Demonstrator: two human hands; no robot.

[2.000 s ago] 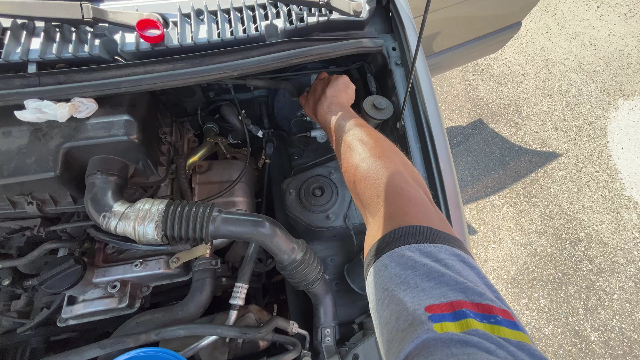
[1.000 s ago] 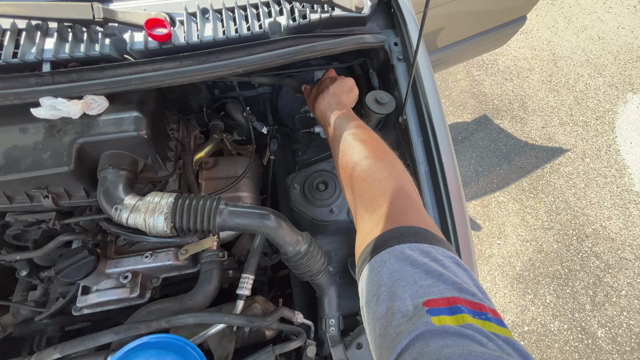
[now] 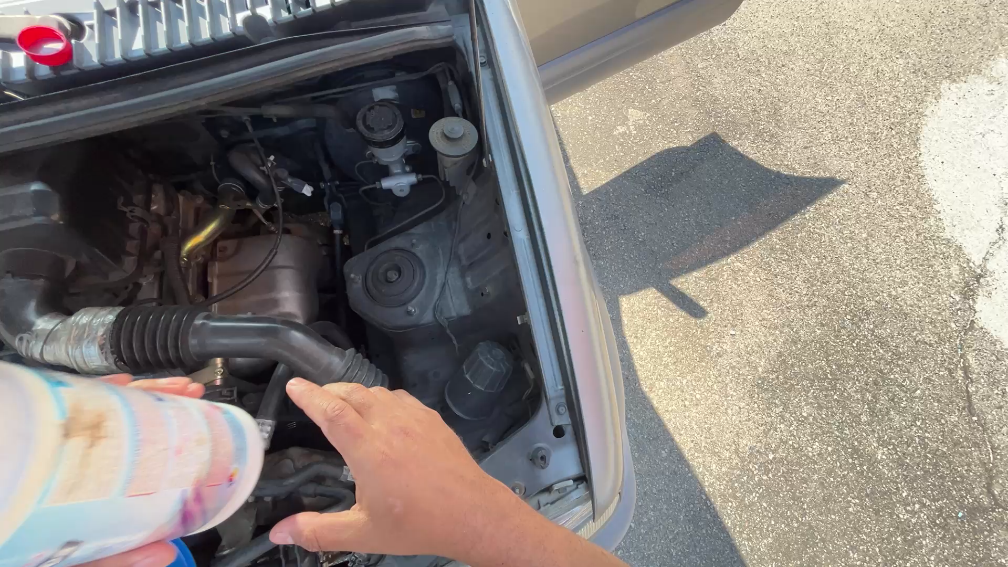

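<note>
A white plastic tub (image 3: 150, 465) with a printed label lies tilted on its side at the lower left, blurred. My left hand (image 3: 138, 551) grips it from behind and below, its fingers partly hidden. Right of the tub, my right hand (image 3: 394, 465) is spread over the engine bay, thumb and fingers apart, holding nothing. Beyond it are the brake fluid reservoir (image 3: 380, 124) with its dark cap and a canister with a pale round cap (image 3: 453, 138). Part of a blue round thing (image 3: 183, 555) shows under the tub.
A ribbed air intake hose (image 3: 157, 339) crosses the engine. The strut tower mount (image 3: 394, 277) and a black-capped container (image 3: 487, 368) lie near the fender (image 3: 575, 299). A red cap (image 3: 45, 46) rests by the cowl grille. Pavement borders the car at right.
My right hand has come back from the brake fluid reservoir to the lower middle. My left hand and the tub have come into view. The view has shifted.
</note>
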